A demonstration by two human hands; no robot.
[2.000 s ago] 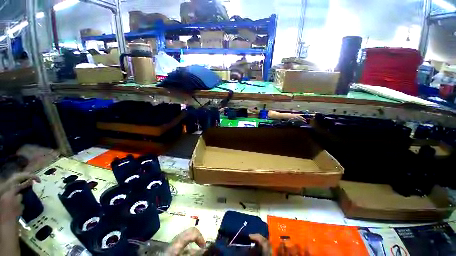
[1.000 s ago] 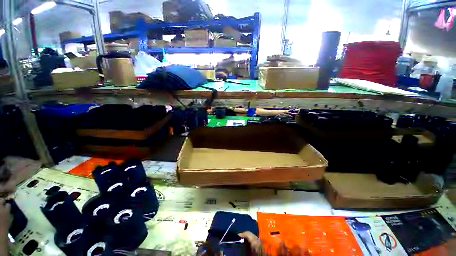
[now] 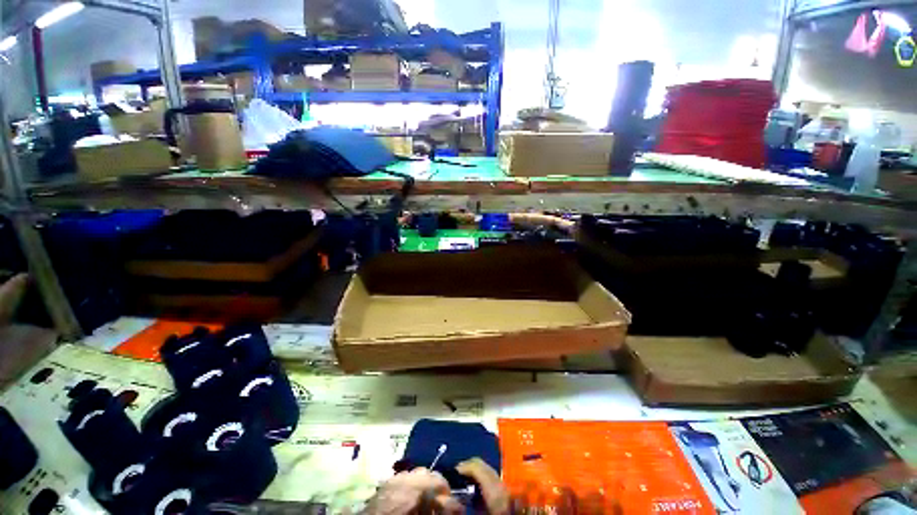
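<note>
A flat navy rounded piece (image 3: 454,439) lies in front of me at the bottom centre. A thin white wire (image 3: 438,457) sticks up over it. My left hand (image 3: 410,492) is bare and blurred at the wire's lower end, cut by the bottom edge; its grip is unclear. My right hand (image 3: 487,487) is bare, with its fingers closed on the near edge of the navy piece. Whatever lies under my fingers is hidden. Several dark cup-shaped units (image 3: 223,435) with pale rings on top stand in a cluster at the left.
An open cardboard tray (image 3: 481,346) stands behind the work, a lower tray (image 3: 734,374) with dark parts at right. Orange printed card (image 3: 593,465) lies right of my hands, cream card (image 3: 327,443) under the cluster. Stacked trays (image 3: 216,270) stand back left. A person's arm (image 3: 538,219) shows opposite.
The view has turned right, so the scene sits further left. My left hand, hardly visible one second ago, is now close beside my right hand at the wire.
</note>
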